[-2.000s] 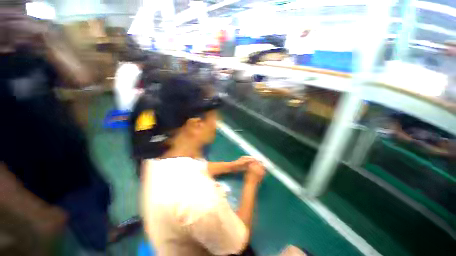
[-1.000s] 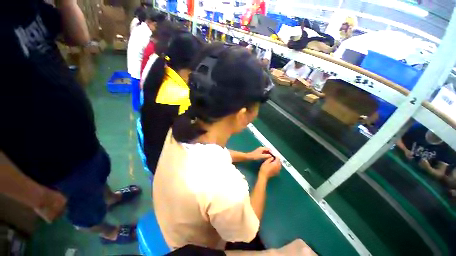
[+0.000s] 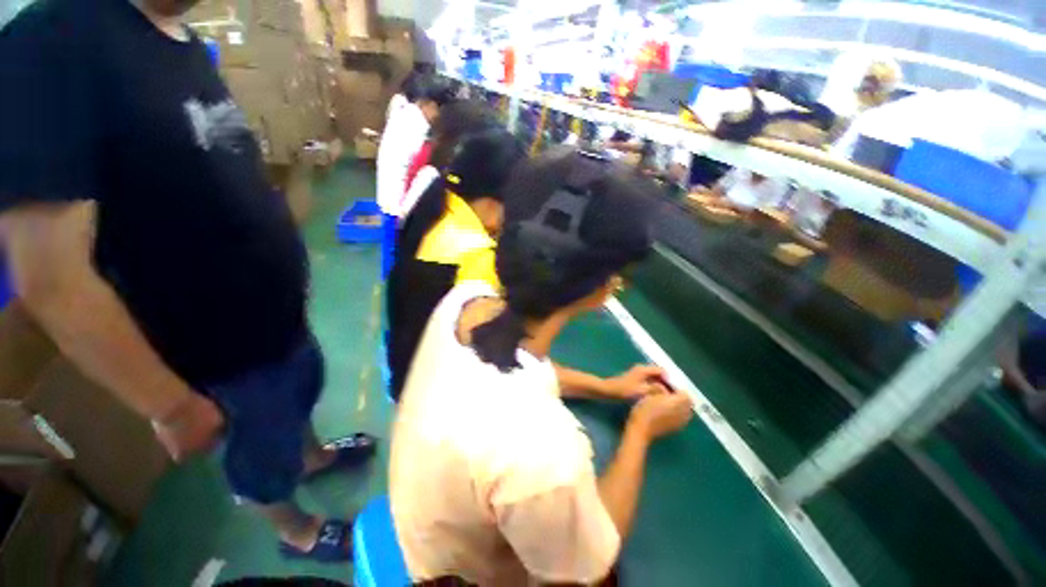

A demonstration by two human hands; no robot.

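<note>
Neither of my hands is in view. The green bench top (image 3: 711, 510) lies nearest in front, at the lower right. The pale metal edge rail (image 3: 734, 445) runs along its far side. A seated neighbour in a light peach shirt (image 3: 493, 447) bends over the bench. The neighbour's hands (image 3: 660, 401) are together near the rail around a small dark part, too small to tell clearly.
A slanting upright post (image 3: 906, 407) rises from the rail, with the dark green belt (image 3: 734, 355) beyond. A shelf holds a blue bin (image 3: 969, 189). A person in a dark shirt (image 3: 195, 218) stands left. Cardboard cartons (image 3: 46, 459) and a blue floor bin (image 3: 360, 222) also show.
The view has steadied and shifted left, so the neighbour and the post sit further right and lower. The bare hand or forearm at the bottom edge has left the picture.
</note>
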